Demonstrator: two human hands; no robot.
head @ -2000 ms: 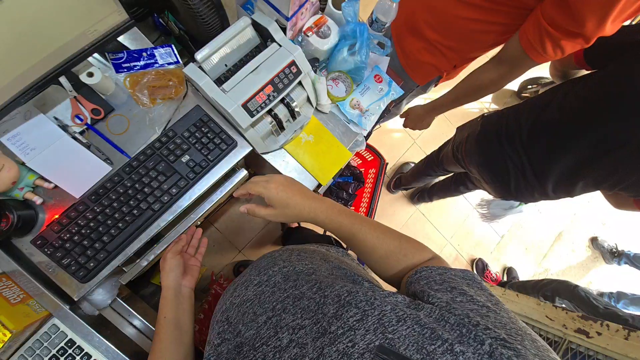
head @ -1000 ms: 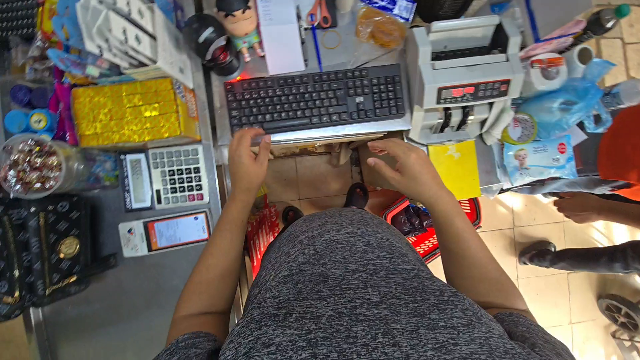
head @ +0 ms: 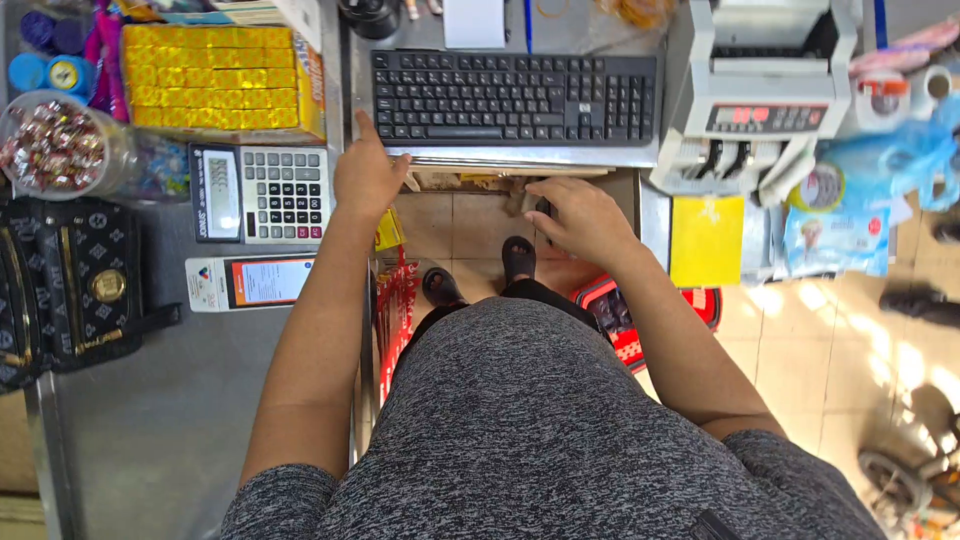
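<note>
My left hand (head: 370, 171) is at the near left corner of the metal shelf that bears a black computer keyboard (head: 514, 99). Its index finger points forward beside the keyboard's left end, and it holds nothing that I can see. My right hand (head: 581, 219) hovers over the gap below the shelf's front edge, fingers half bent and spread, nothing visible in it. Left of my left hand lie a desk calculator (head: 259, 195) and a phone or card-like device with a lit screen (head: 271, 282). A banknote counting machine (head: 757, 97) stands right of the keyboard.
A box of yellow-wrapped packets (head: 210, 79), a tub of wrapped sweets (head: 56, 146) and a black handbag (head: 71, 289) occupy the left counter. On the right are a yellow sheet (head: 706, 240), a wipes pack (head: 836, 238) and a blue plastic bag (head: 877, 161). A red basket (head: 705, 306) sits on the floor.
The view has swung strongly left since two seconds ago, and the people in it at right are mostly out of frame. My left hand has moved up to the keyboard's left end.
</note>
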